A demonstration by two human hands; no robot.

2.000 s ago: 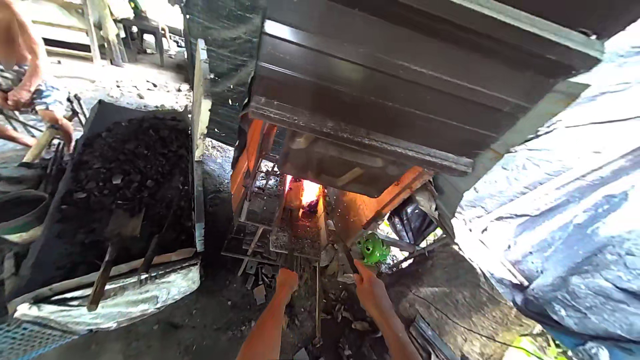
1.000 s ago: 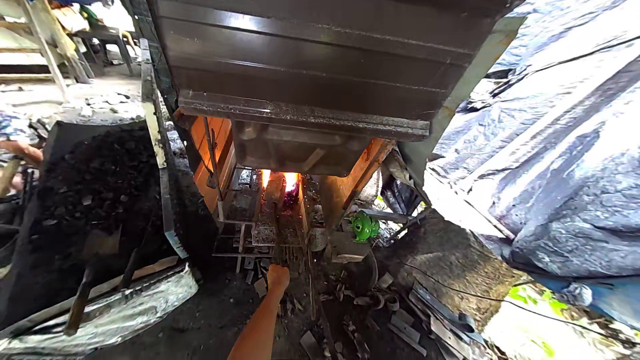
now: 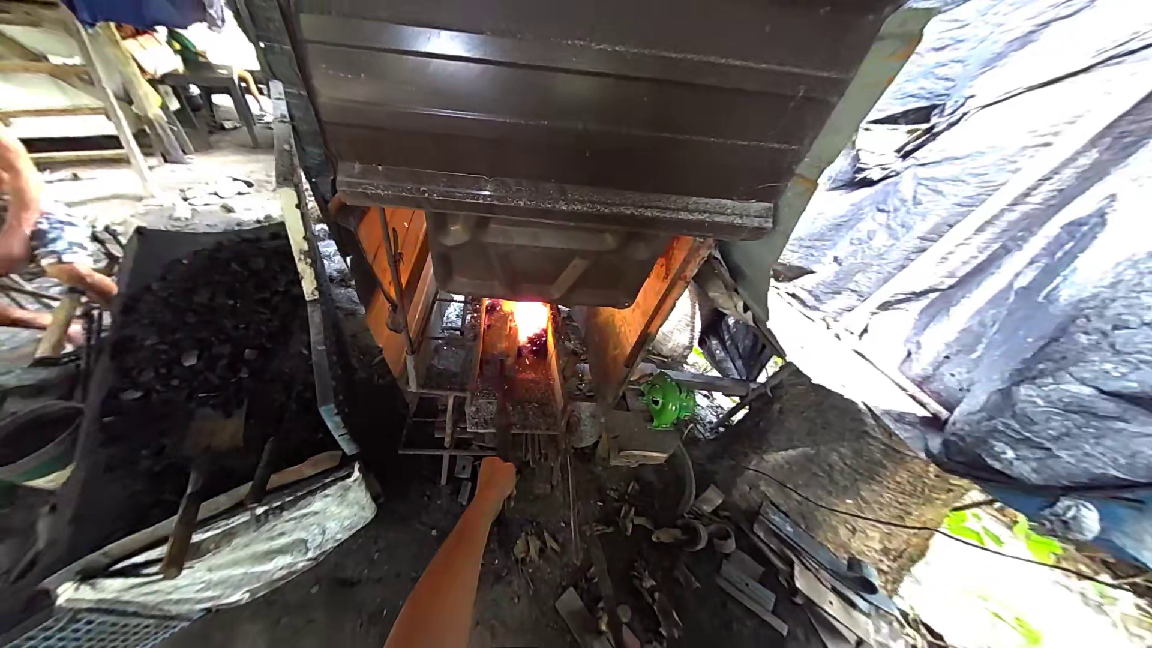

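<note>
My left hand [image 3: 495,477] is closed around the near end of a long dark metal bar or tool [image 3: 504,409]. The bar runs forward over the metal trough of the forge [image 3: 481,414] toward the burning coals [image 3: 531,322]. Glare and smoke-dark surfaces hide its far end and exact kind. A green blower housing [image 3: 668,400] stands right of the forge, behind a small block. My right hand is outside the view.
A dark sheet-metal hood [image 3: 558,108] overhangs the fire. At left, a charcoal bin [image 3: 310,297] holds a shovel [image 3: 184,522]. A co-worker's hand [image 3: 90,283] grips a wooden handle beyond it. Metal scraps [image 3: 751,589] and a cable [image 3: 837,517] lie at right.
My right hand, seen beside the left about two seconds ago with a dark thin tool, has left the view. My left hand stays at the near end of the bar. The view has shifted.
</note>
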